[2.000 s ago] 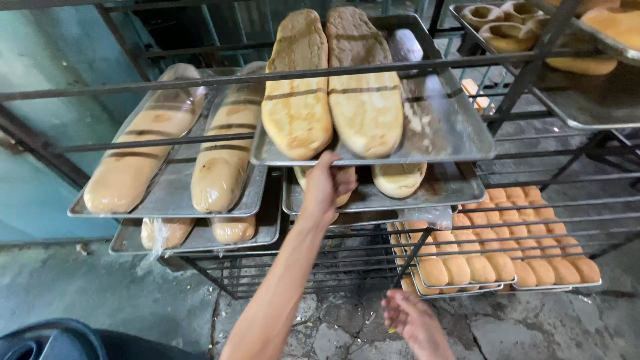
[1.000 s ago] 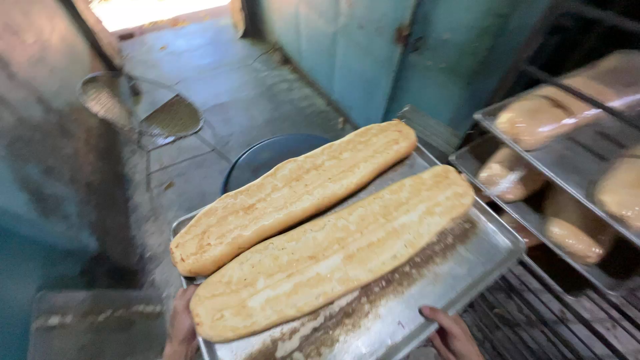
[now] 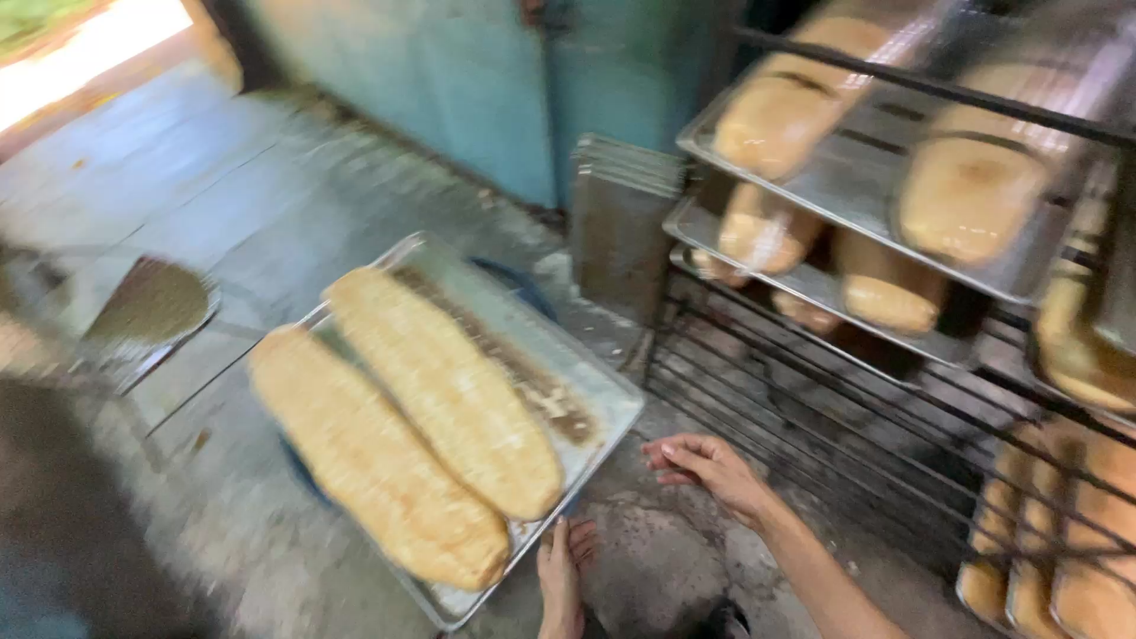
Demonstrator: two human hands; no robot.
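Observation:
Two long flat loaves, a left one [image 3: 382,461] and a right one [image 3: 453,390], lie side by side on a metal baking tray [image 3: 612,390]. The tray rests on a round blue object [image 3: 524,288], mostly hidden beneath it. A brown crumb-covered strip marks the bare side of the tray. My left hand [image 3: 564,568] is at the tray's near edge, fingers apart; whether it touches the edge is unclear. My right hand [image 3: 706,470] is in the air just right of the tray's right corner, fingers loosely curved, holding nothing.
A dark metal rack [image 3: 799,461] at the right bears trays of plastic-wrapped loaves [image 3: 972,195] and, lower down, more bread [image 3: 1092,532]. Upright trays [image 3: 621,231] lean near the blue wall [image 3: 426,80]. A chair [image 3: 155,302] stands at the left.
The tray with two loaves, on the rack at first and then between both hands, now rests on the round blue object. My right hand has let go. The view has swung left from the rack.

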